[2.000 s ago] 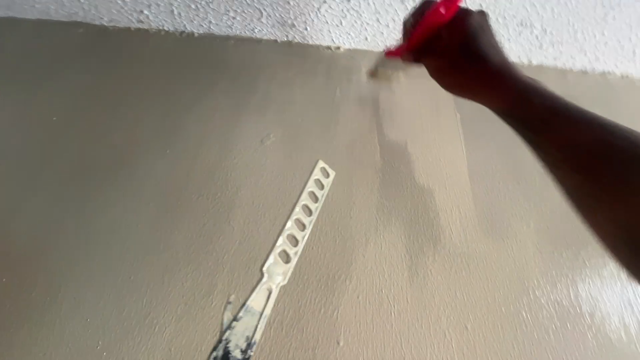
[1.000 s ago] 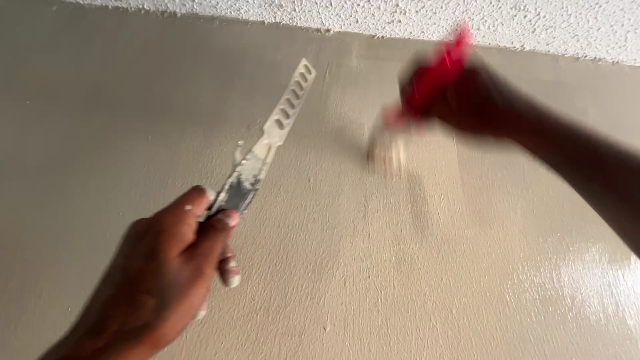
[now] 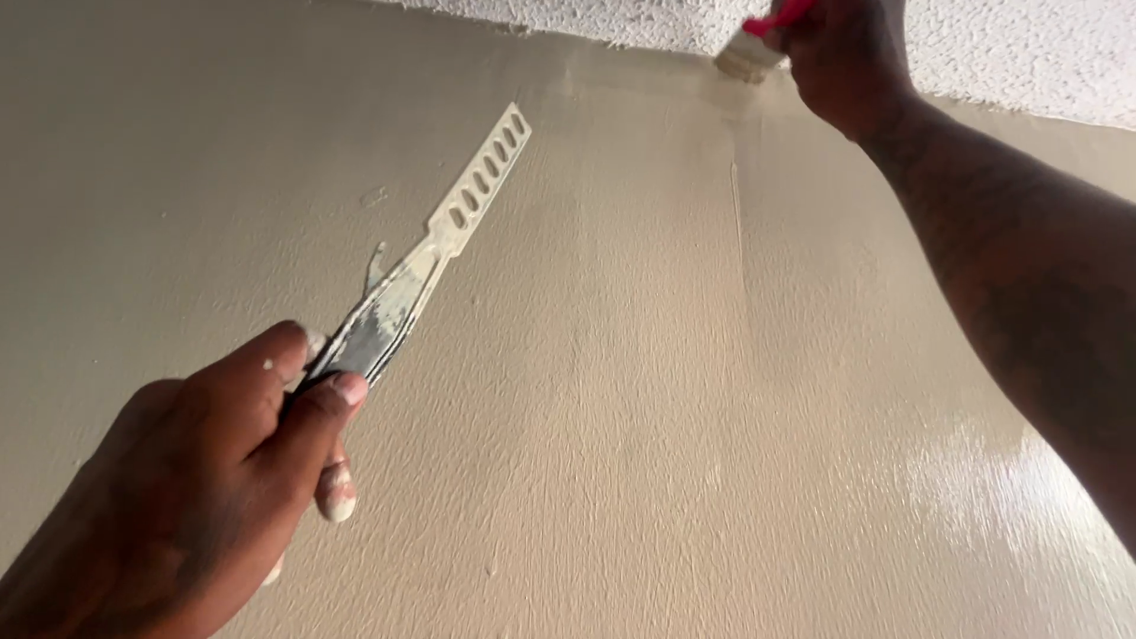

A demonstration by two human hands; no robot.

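Note:
My left hand (image 3: pixel 240 453), with pale paint on its fingertips, grips the dark, paint-smeared handle of a slotted paint stirrer (image 3: pixel 479 177). The stirrer's flat end has a row of oval holes and points up and right in front of the wall. At the upper right, my right hand (image 3: pixel 839 67) holds a paintbrush (image 3: pixel 750 55) by its red handle. The paint-coated bristles are at the top of the beige wall (image 3: pixel 603 399), right by the ceiling line. Part of the red handle is hidden by my fingers and the frame's top edge.
A white textured ceiling (image 3: pixel 1021 53) meets the wall along a slanting edge across the top. Wet paint shines on the wall at the lower right, and a thin vertical ridge runs down below the brush.
The brush in my right hand has moved from lower on the wall up to the ceiling line. My left hand, out of view two seconds ago, shows in both later frames holding the stirrer.

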